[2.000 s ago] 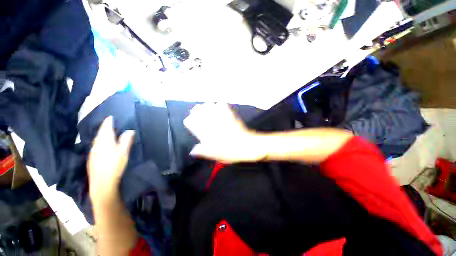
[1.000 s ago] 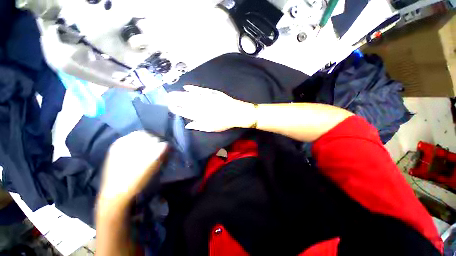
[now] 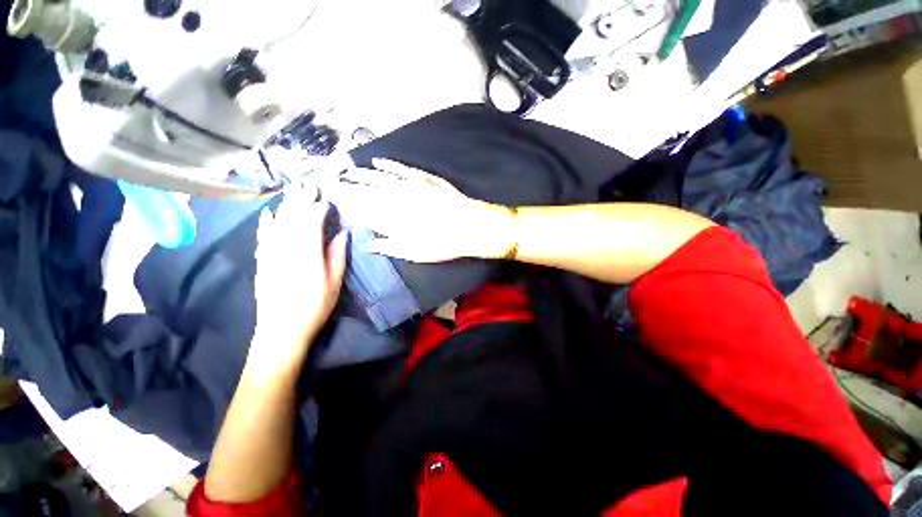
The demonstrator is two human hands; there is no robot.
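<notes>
A dark garment panel [image 3: 475, 151] lies under the head of a white sewing machine [image 3: 192, 111], up to the presser foot and needle area [image 3: 303, 167]. A narrow blue-grey strip, perhaps the pocket welt [image 3: 382, 288], lies on it between my hands. My left hand [image 3: 293, 263] is at the near left of the needle, with fingertips close to the foot and the thumb on the cloth. My right hand [image 3: 415, 214] lies flat on the panel, fingers pointing at the needle. Glare hides the fingertips and the needle.
Black-handled shears [image 3: 528, 71] lie beyond the panel, beside a green-handled tool [image 3: 679, 28] and the bobbin winder [image 3: 619, 79]. A light-blue plastic piece [image 3: 167, 214] is by the machine head. Navy cloth [image 3: 40, 242] is heaped at left. A crumpled dark pile [image 3: 758, 192] is at right.
My left hand has moved up and right to the needle area. The panel has come over the table beside the machine head, and my right hand has moved slightly left and up with it.
</notes>
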